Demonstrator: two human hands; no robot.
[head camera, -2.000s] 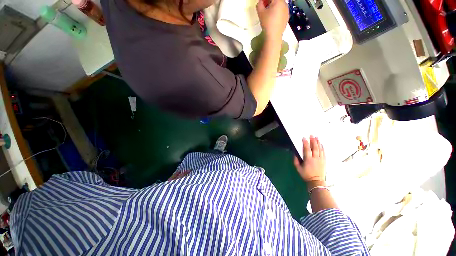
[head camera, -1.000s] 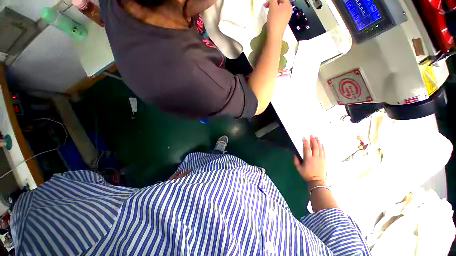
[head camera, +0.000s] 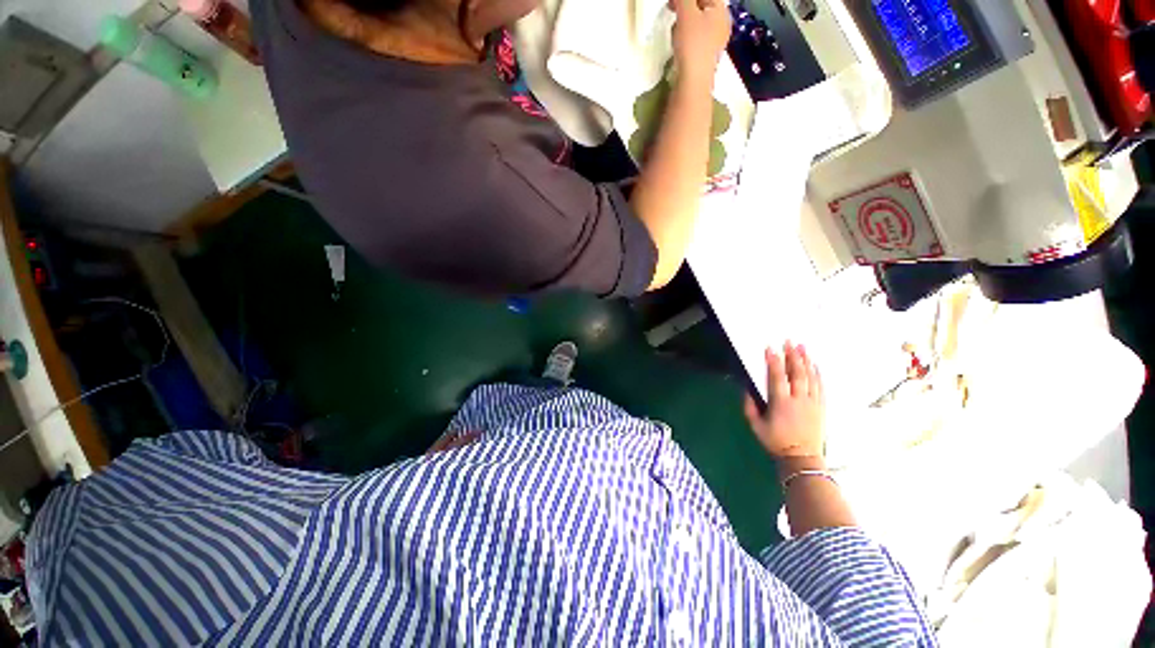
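Observation:
My right hand (head camera: 792, 408) lies flat, palm down, on the edge of the white work table (head camera: 747, 285), fingers a little apart and holding nothing. Only a small strip of my left hand (head camera: 456, 442) shows beside my striped shirt; the rest is hidden. Beyond the table edge, the pattern sewing machine (head camera: 988, 190) has a lit blue control panel (head camera: 922, 36). Cream garment pieces (head camera: 595, 51) lie near the other worker's hand at the top, beside a green lobed piece (head camera: 652, 112).
A person in a dark grey shirt (head camera: 431, 165) leans over the table at upper left. A heap of cream cloth (head camera: 1064, 576) is at lower right. Small red-handled snips (head camera: 915, 365) lie right of my hand. Green floor (head camera: 380, 342) shows between the tables.
The other worker's hand and the cream cloth near the needle area have shifted slightly. My right hand has not moved.

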